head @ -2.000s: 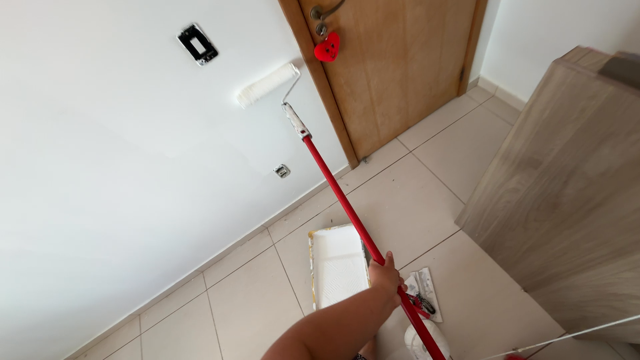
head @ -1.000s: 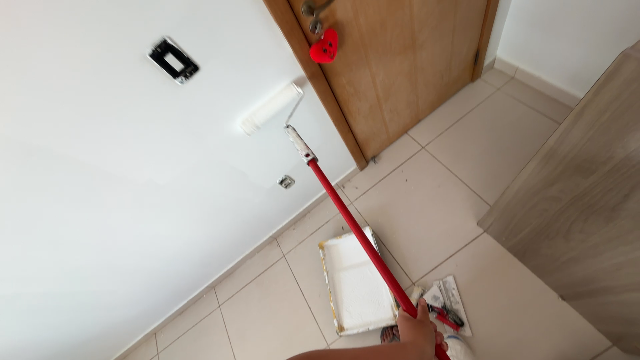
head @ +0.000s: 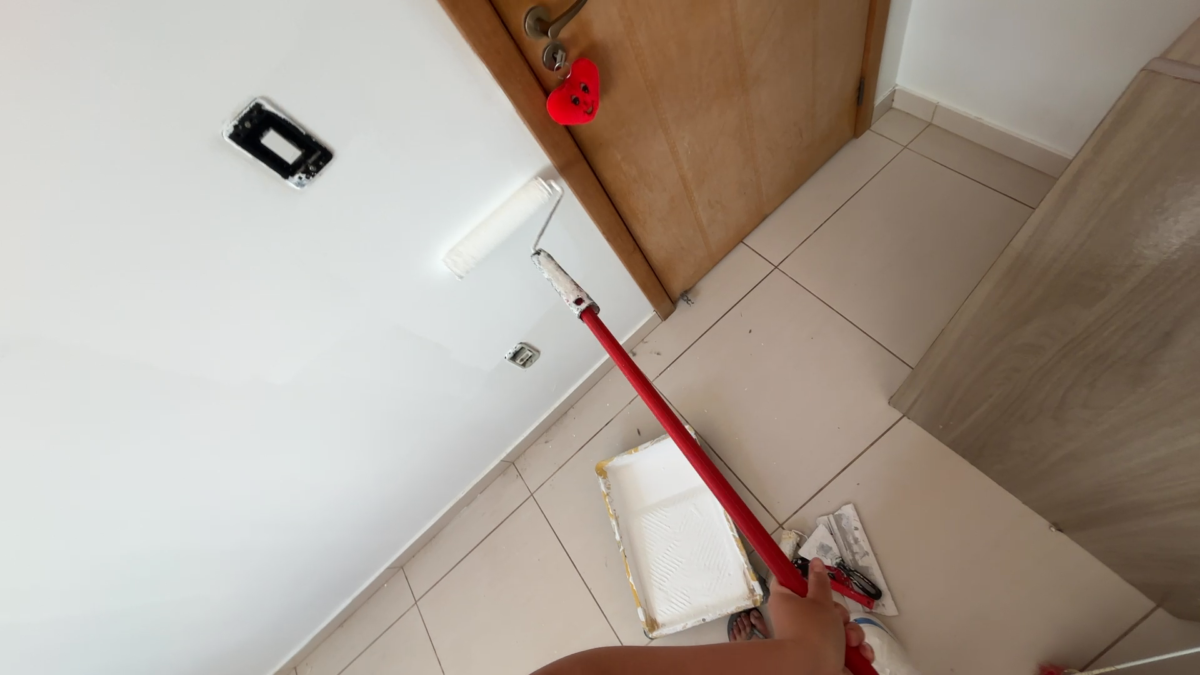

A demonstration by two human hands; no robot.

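My left hand (head: 816,614) grips a red extension pole (head: 689,450) near the bottom of the view, its forearm coming in from the lower edge. At the pole's far end, a paint roller (head: 502,225) with a white sleeve lies against the white wall (head: 234,375), just left of the wooden door frame. Its handle is smeared with white paint. Below the pole, a paint tray (head: 675,534) with white paint rests on the tiled floor, its rim crusted with white and yellowish paint. My right hand is not in view.
A wooden door (head: 712,112) has a red heart keychain (head: 574,94) at its lock. Uncovered switch (head: 279,142) and outlet (head: 522,355) boxes sit in the wall. Paint-stained tools (head: 853,562) lie right of the tray, near a foot (head: 748,625). A wood-grain panel (head: 1078,375) stands at right.
The roller has moved down the wall, closer to the outlet box. My left hand stays on the pole. The view has shifted somewhat, showing more of the tray.
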